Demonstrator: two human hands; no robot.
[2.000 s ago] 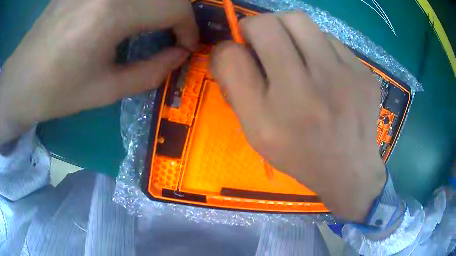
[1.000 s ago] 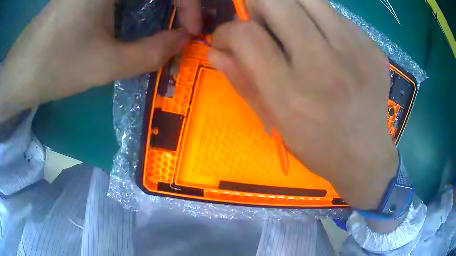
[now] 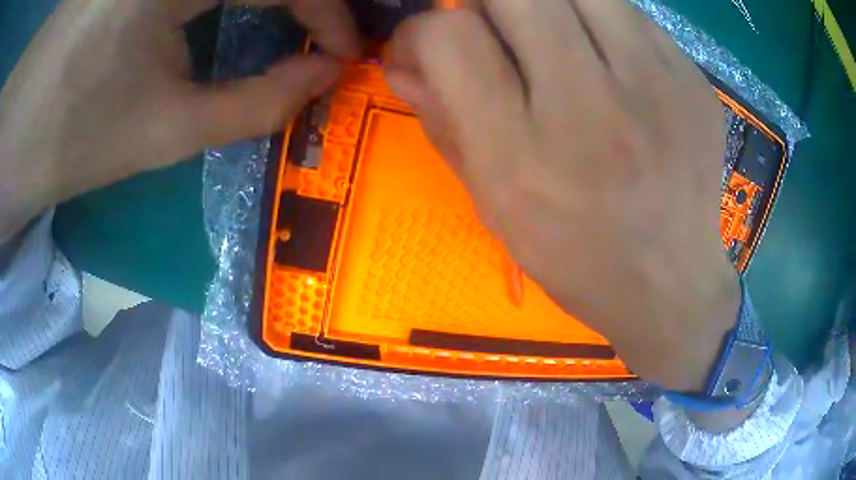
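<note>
The orange tablet housing (image 3: 413, 244) with its black rim lies tilted in front of me. My left hand (image 3: 197, 103) is over its far left corner, thumb and finger nearly together; whether they pinch something is too small to tell. My right hand (image 3: 582, 178) covers the housing's middle and right, its fingertips close to the left ones. The orange spudger (image 3: 515, 281) shows as a tip below my right palm and as a short piece above the fingers, held in that hand. A black pad (image 3: 308, 231) is on the left side wall. The board is mostly hidden by my hands.
Bubble wrap (image 3: 230, 272) lies under the housing on the green mat (image 3: 131, 244). Foam strips (image 3: 507, 344) run along the near edge. Yellow tape (image 3: 840, 42) and thin white cables (image 3: 741, 11) are at the upper right. A blue wrist strap (image 3: 743, 366) is on my right wrist.
The housing and bubble wrap have shifted slightly up and left in view. Both hands have moved upward in view, and their fingertips have stayed close together at the far left corner.
</note>
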